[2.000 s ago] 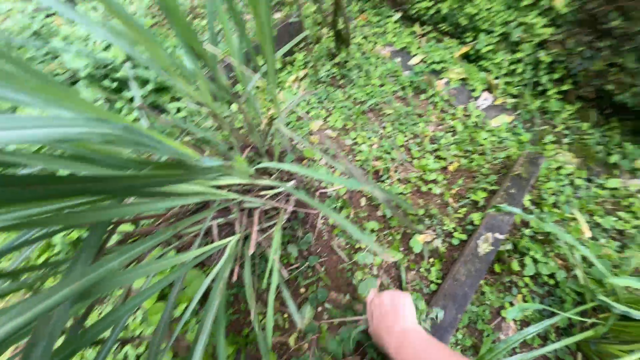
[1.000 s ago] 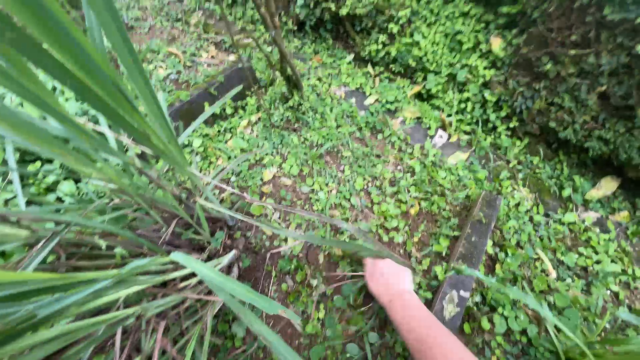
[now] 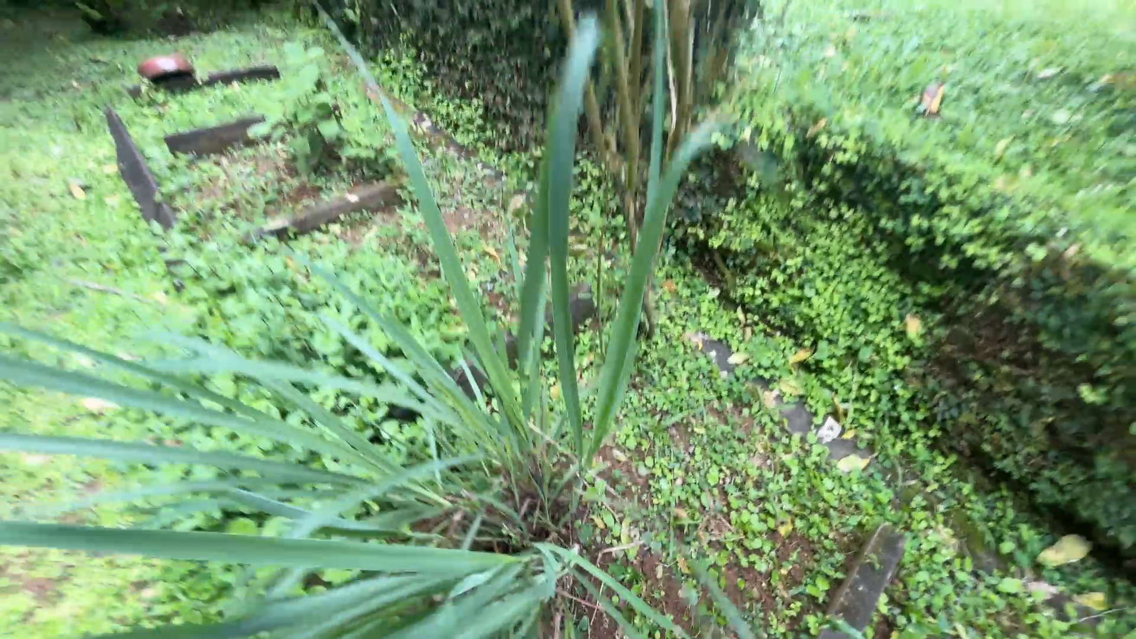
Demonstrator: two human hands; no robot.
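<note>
A clump of long, strap-like green leaves [image 3: 461,284] fans out from its base, at the bottom centre of the head view. Several leaves stand upright, while others spread to the left and toward the bottom edge. Brown, dry stalks [image 3: 541,506] and bare soil show around the base. Neither my left hand nor my right hand is in the frame, so what they hold cannot be seen.
A dark edging board [image 3: 870,577] lies at the lower right. More boards [image 3: 333,211] frame soil at the upper left, near a reddish round object [image 3: 166,66]. Thin trunks [image 3: 626,98] rise behind the clump. A leafy bank [image 3: 1047,355] runs along the right, with low ground cover [image 3: 737,497] below.
One hand, low in the view earlier beside the edging board, is out of the frame now. The view has swung up and left, showing more of the leafy clump and the garden beyond.
</note>
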